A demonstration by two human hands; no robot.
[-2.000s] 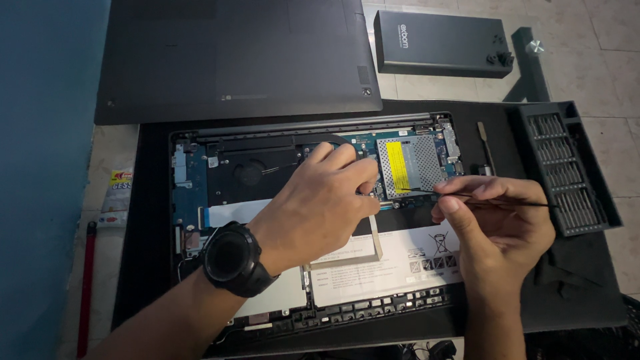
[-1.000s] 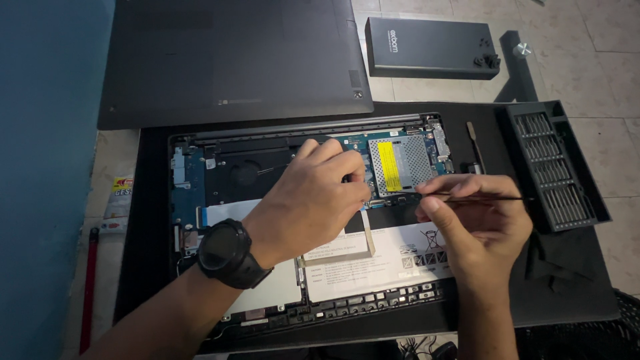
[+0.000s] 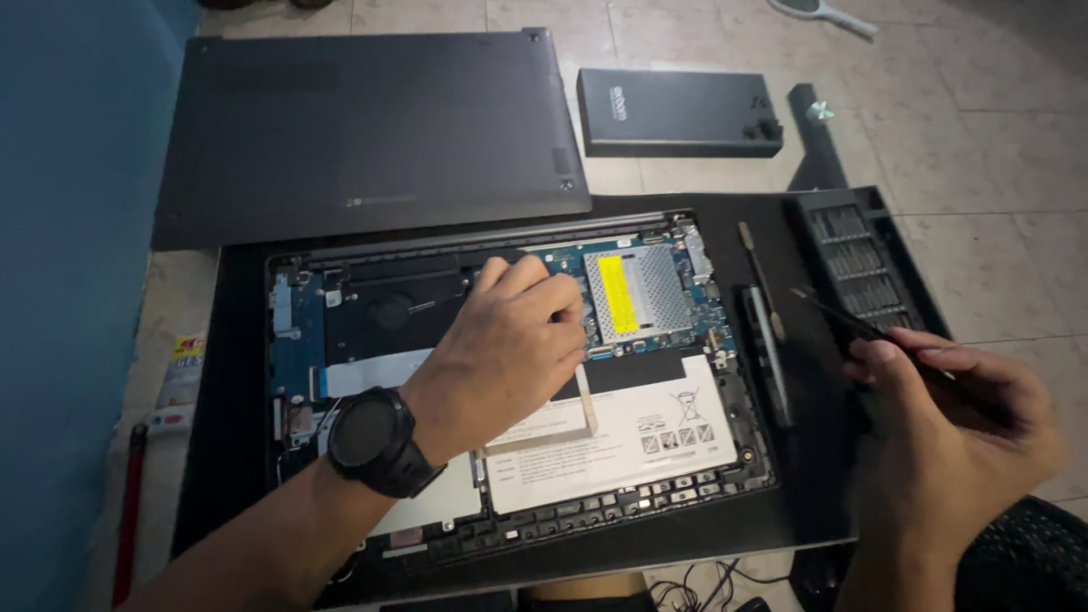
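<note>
An opened laptop [image 3: 731, 408] lies on a black mat with its insides exposed. My left hand [image 3: 510, 348], a black watch on its wrist, reaches over the middle of it; the fingertips curl down near the circuit board [image 3: 561, 253], and what they touch is hidden. Under that hand a pale folded strip [image 3: 588, 408] rests over the white battery [image 3: 612, 463]. Right of the fingers is a perforated metal shield [image 3: 667, 293] bearing a yellow label. My right hand [image 3: 952, 408] holds thin dark tweezers [image 3: 837, 314] off the laptop's right side, tips pointing up and left.
The laptop's bottom cover [image 3: 365, 136] lies behind it, beside a dark box [image 3: 680, 110]. At the right stand a bit case [image 3: 884, 263], a metal spudger [image 3: 762, 280] and a silver-and-black tool [image 3: 769, 353]. Cables [image 3: 714, 586] hang near the front edge; a red stick [image 3: 129, 518] is at left.
My right hand has moved right with the tweezers, from over the laptop to beside the bit case. My left hand stays over the laptop's middle.
</note>
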